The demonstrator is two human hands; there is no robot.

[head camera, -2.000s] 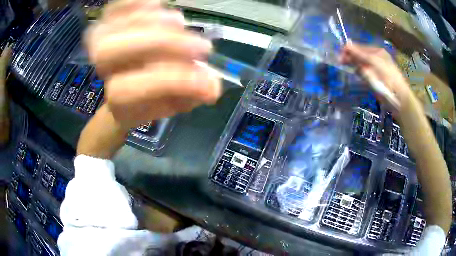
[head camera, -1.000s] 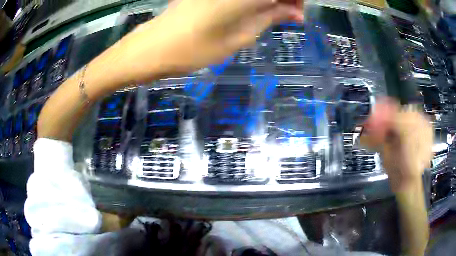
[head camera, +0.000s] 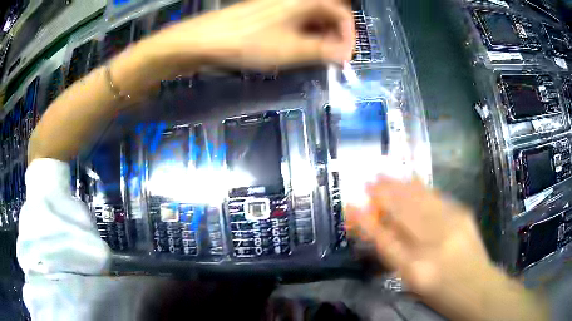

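Observation:
My left hand (head camera: 295, 37) reaches in from the left, fingers curled together above the rightmost phone. A bright, clear strip shows just below its fingertips; whether it is held film or glare on the tray, I cannot tell. My right hand (head camera: 426, 229) is blurred over that phone's keypad, and any held item is unclear. The rightmost phone's screen (head camera: 359, 128) shows blue and white glare. The phone beside it (head camera: 254, 153) has a dark screen without visible blue marks. Another phone to the left (head camera: 172, 157) shows blue marks. They sit in a clear tray (head camera: 420, 135).
More trays of phones (head camera: 533, 103) stand at the right, beyond a strip of dark green bench (head camera: 448, 106). Blue-marked phones in trays (head camera: 22, 119) stand at the far left. Part of another keypad shows behind my left hand.
The view has shifted right, so the tray's right edge and right-hand trays show more. My right hand has moved left and nearer, over the rightmost phone. My left hand remains over the tray's upper part.

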